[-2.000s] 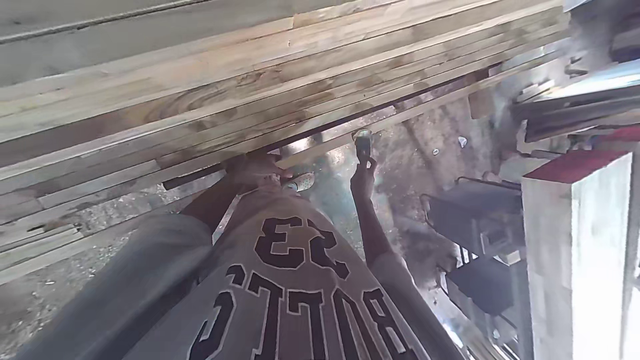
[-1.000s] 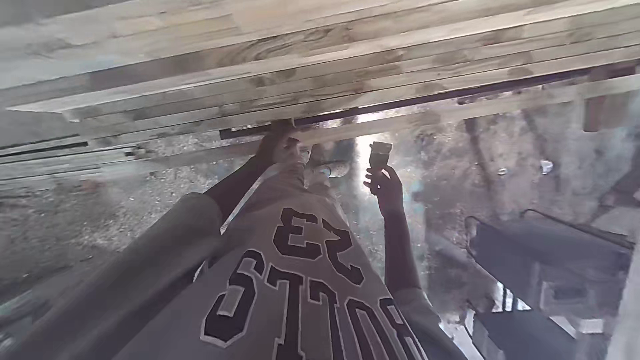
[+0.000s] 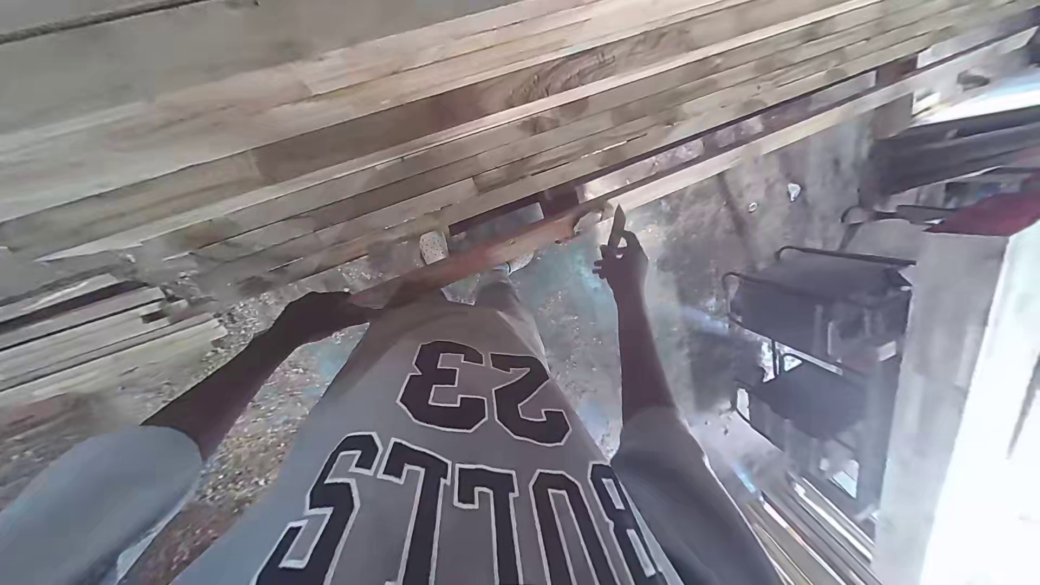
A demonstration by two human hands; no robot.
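Observation:
My left hand [image 3: 325, 315] grips the near end of a reddish-brown wooden strip [image 3: 487, 252], low in front of my body. The strip slants up to the right, toward a stack of long wooden boards [image 3: 341, 106]. My right hand [image 3: 624, 262] is raised to the right of the strip, with a small dark flat object [image 3: 618, 225] between its fingers; what kind it is, I cannot tell. Both my feet show in part beyond the strip, one shoe [image 3: 434, 247] at its far side.
The board stack spans the upper view. Shorter stacked boards [image 3: 89, 333] lie at the left. Dark metal-framed chairs [image 3: 821, 301] stand at the right, beside a pale post or panel [image 3: 934, 357] with a red top. Debris litters the ground [image 3: 252, 422].
My left hand has moved left, away from the edge of the boards, and the reddish strip now shows beside it. My right hand still holds the dark object, now turned edge-on.

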